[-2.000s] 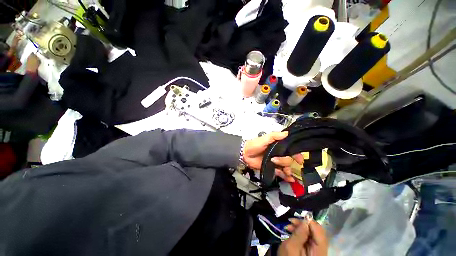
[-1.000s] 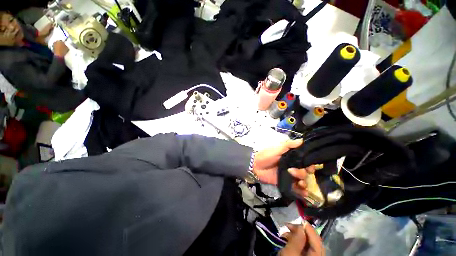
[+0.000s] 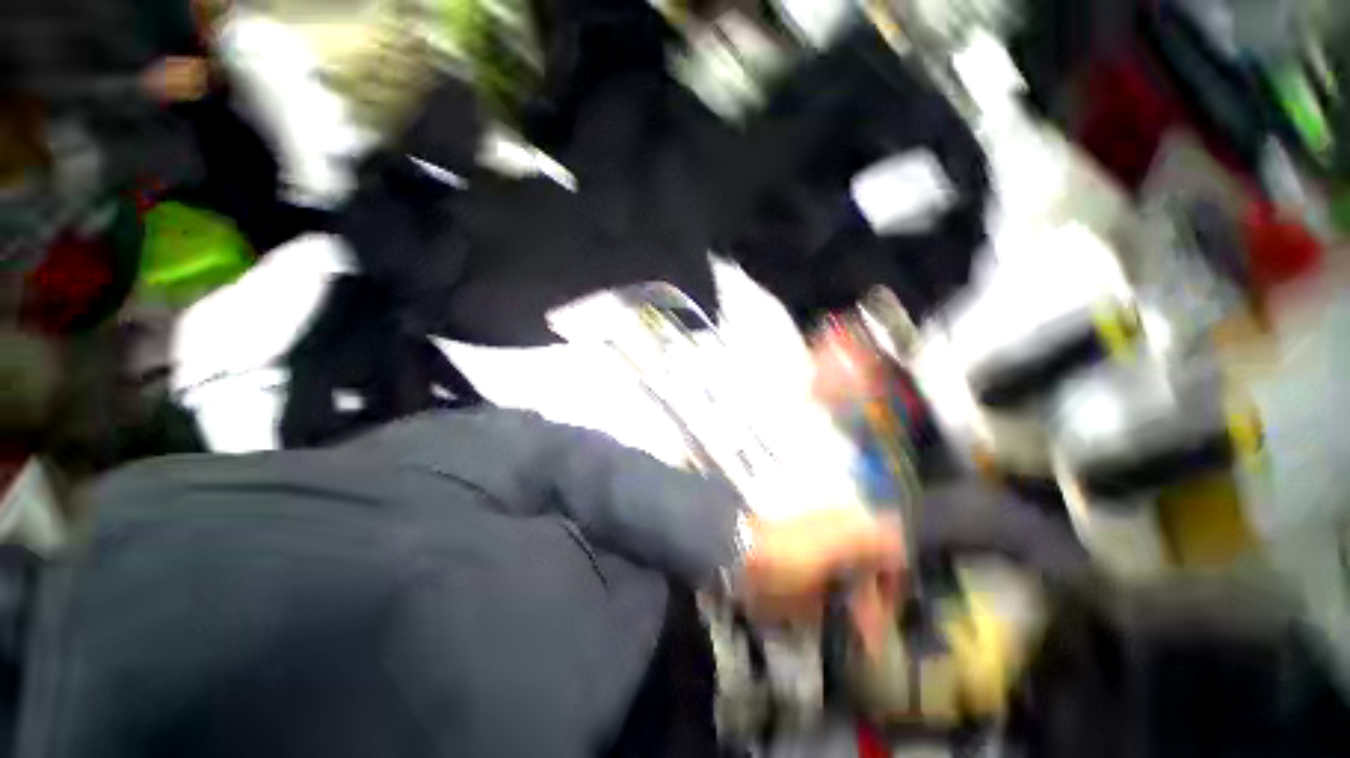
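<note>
The whole view is strongly blurred. My left hand (image 3: pixel 817 563), in a grey sleeve, reaches in from the left to the middle right. Its fingers are closed on a black looped band (image 3: pixel 999 521) at the machine's end. A pale yellow part (image 3: pixel 980 644) shows inside the band. A small red patch shows at the bottom edge below my left hand. My right hand is not in view.
Black cloth (image 3: pixel 592 222) is heaped behind the white table surface (image 3: pixel 518 378). Blurred thread cones (image 3: pixel 1059 356) stand at the right. A pinkish flask (image 3: pixel 847 363) and small spools (image 3: pixel 877 471) are behind my left hand.
The view has swung and blurred, and the scene sits lower in it. My right hand has dropped out of the picture. My left hand stays at the band.
</note>
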